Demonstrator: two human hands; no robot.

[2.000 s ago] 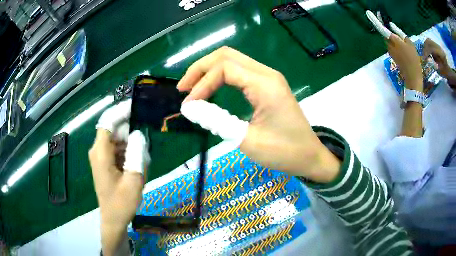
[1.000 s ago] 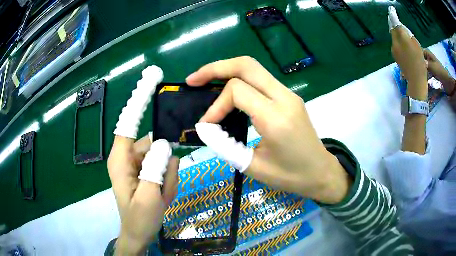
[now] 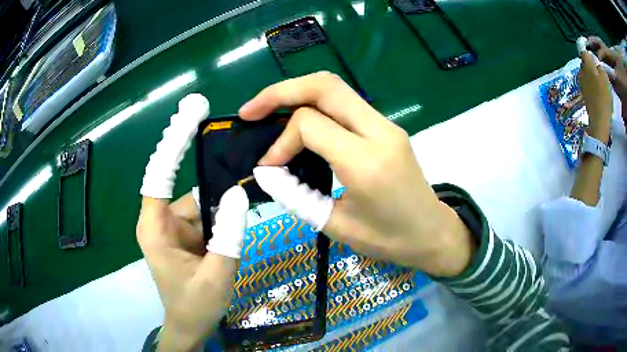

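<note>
A black phone middle frame (image 3: 323, 275) is held upright in front of me, solid end up, with a gold patch at its top left corner. My left hand (image 3: 189, 240) holds its left edge; the cotted thumb lies on the inner face, the cotted index finger points up beside it. My right hand (image 3: 371, 179) is over the frame's upper right, with its cotted thumb and bare index finger together on the flex cable (image 3: 245, 181). Only a short orange bit of the flex shows between both thumbs; the rest is hidden.
A blue FPC carrier sheet (image 3: 378, 278) lies on the white bench (image 3: 481, 144) behind and below the frame. More frames (image 3: 73, 196) lie on the green belt (image 3: 172, 41). A plastic tray (image 3: 69, 75) is at far left. Another person's hands (image 3: 597, 89) work at right.
My left thumb has moved up and right onto the flex, beside my right thumb. The held frame has shifted slightly left. The frames on the belt have moved left.
</note>
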